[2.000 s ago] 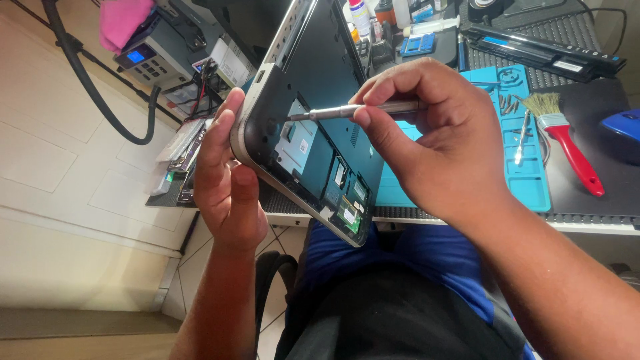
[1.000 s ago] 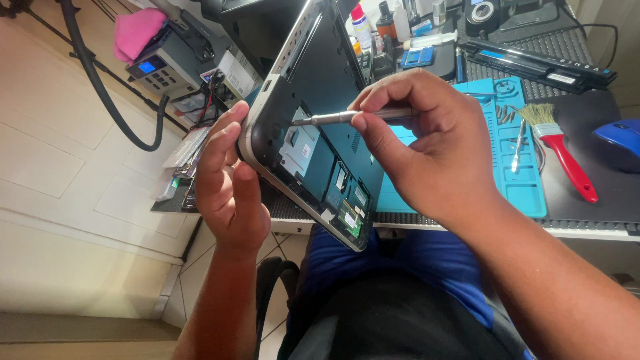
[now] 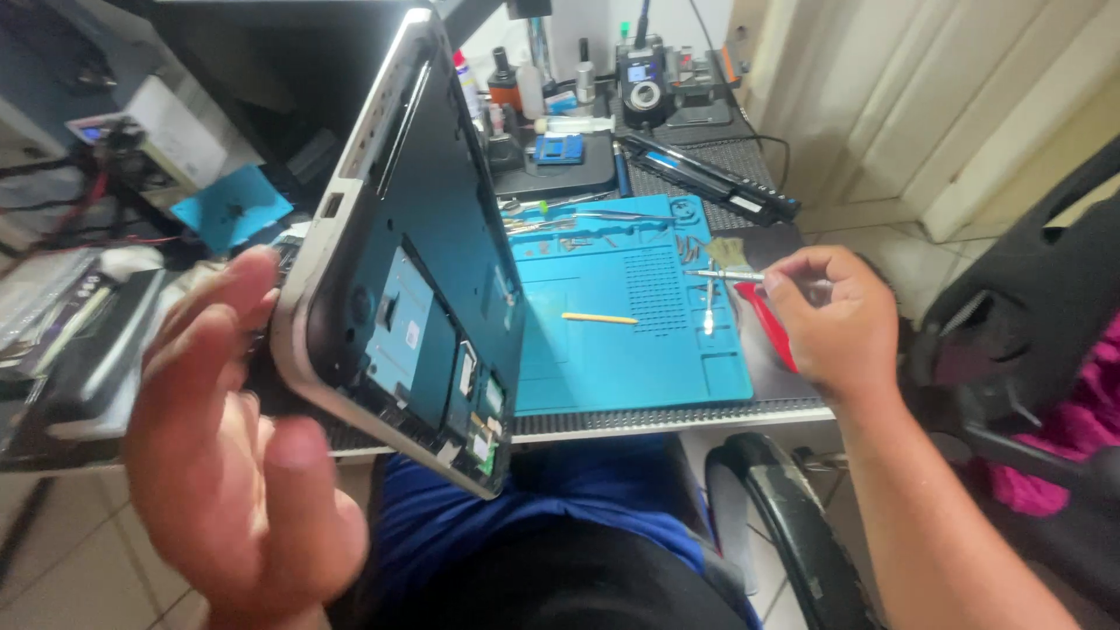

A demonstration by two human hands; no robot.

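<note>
A laptop [image 3: 437,262] stands tilted on edge at the table's front, its underside facing right and its lower compartments uncovered. Beside its rounded left corner is my left hand [image 3: 236,437], blurred, with the fingers spread; whether the fingertips touch the case is hard to tell. My right hand [image 3: 836,319] pinches a slim metal screwdriver [image 3: 726,275] over the right edge of the blue silicone mat [image 3: 577,376]. Just beneath that hand lies a brush with a red handle [image 3: 768,328]. A thin yellow stick [image 3: 599,318] rests on the mat.
Tweezers [image 3: 621,216] and small bits lie in the mat's upper trays. Behind it are a black laptop battery [image 3: 713,178], bottles [image 3: 516,83] and a device with a small display [image 3: 643,79]. Cables and boxes crowd the left. A black chair [image 3: 1006,332] stands at the right.
My right hand has moved away from the laptop's underside to the mat's right side, still with the screwdriver. My left hand's fingers have spread at the corner. The view has swung right.
</note>
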